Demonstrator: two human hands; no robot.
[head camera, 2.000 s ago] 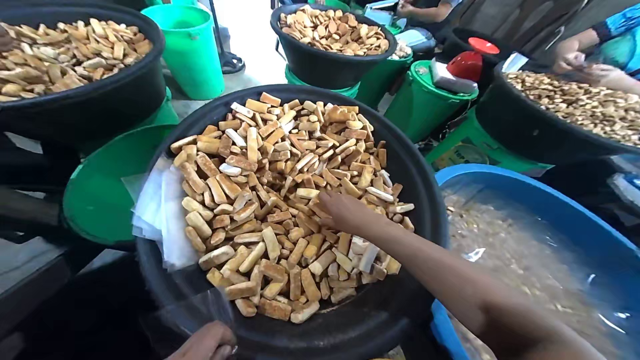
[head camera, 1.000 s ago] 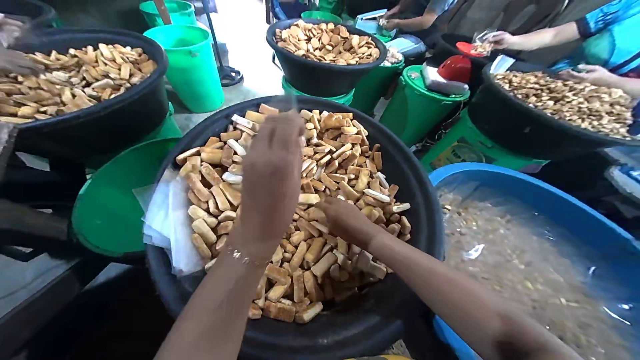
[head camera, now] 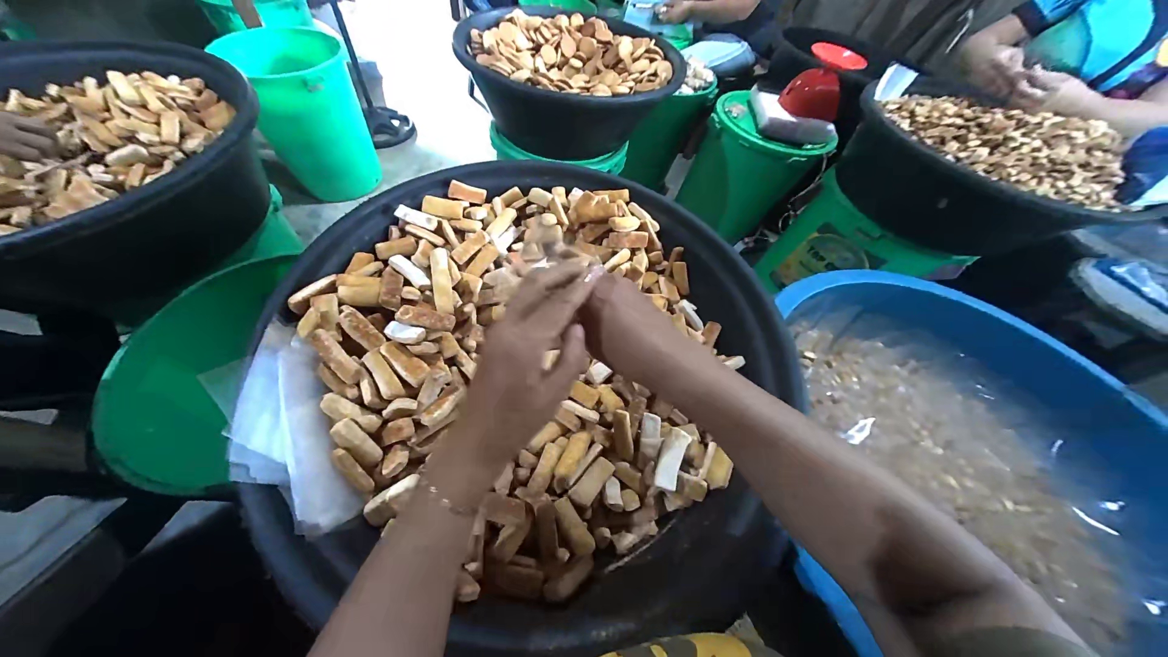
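A round black tub (head camera: 744, 301) holds a heap of baked, stick-shaped biscuits (head camera: 429, 365). Over the upper middle of the heap, my left hand (head camera: 534, 351) and my right hand (head camera: 630, 315) meet at the fingers. Something small and pale, perhaps clear plastic, shows at the fingertips; blur hides what it is and which hand holds it. Thin clear plastic bags (head camera: 306, 438) lie over the tub's left rim.
To the right stands a blue basin (head camera: 967, 310) of small plastic packets. Other black tubs of biscuits stand at left (head camera: 219, 173), behind (head camera: 566, 109) and at right (head camera: 940, 164), with people's hands at two of them. Green buckets (head camera: 310, 109) stand behind; a green lid (head camera: 173, 383) is at left.
My left hand has moved from the tub's lower left edge, up over the biscuits, and now meets my right hand. My right hand has lifted off the heap toward it.
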